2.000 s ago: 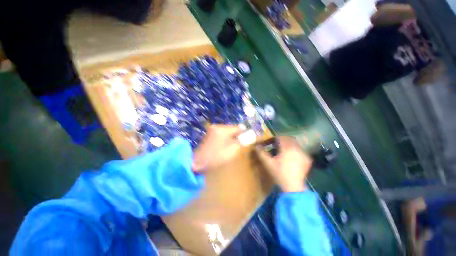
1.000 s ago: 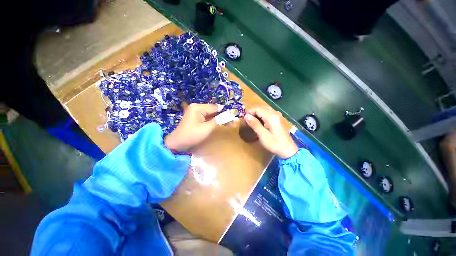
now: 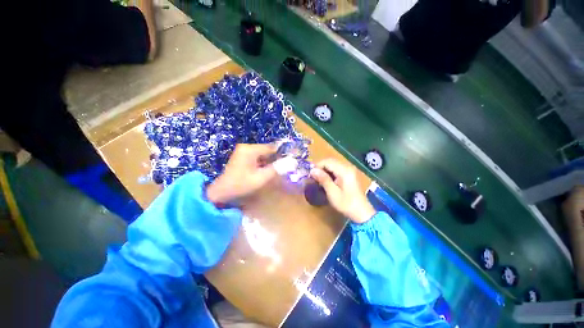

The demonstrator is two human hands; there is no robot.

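Observation:
My left hand (image 3: 246, 170), with a white covering at the thumb and fingertip, holds a small cluster of blue circuit boards (image 3: 296, 160) above the tan board. My right hand (image 3: 342, 186) is just to the right, its thumb and fingertips closed at the cluster's right edge. The fine parts between the fingers are blurred. A dark round part (image 3: 315, 193) shows below the right fingertips; whether it is held I cannot tell. A large pile of blue boards (image 3: 218, 122) with white wires and rings lies beyond my left hand.
The green belt (image 3: 397, 122) runs diagonally on the right, with several black discs with white centres (image 3: 374, 160) and black housings (image 3: 292, 73). A glossy dark printed sheet (image 3: 339, 282) lies under my right sleeve. A person's dark sleeve (image 3: 121, 38) is at upper left; another person stands across the belt.
The view has shifted, so the pile and belt sit lower in the picture than a second ago. A second black housing shows at the upper belt. Both hands stay together at the boards.

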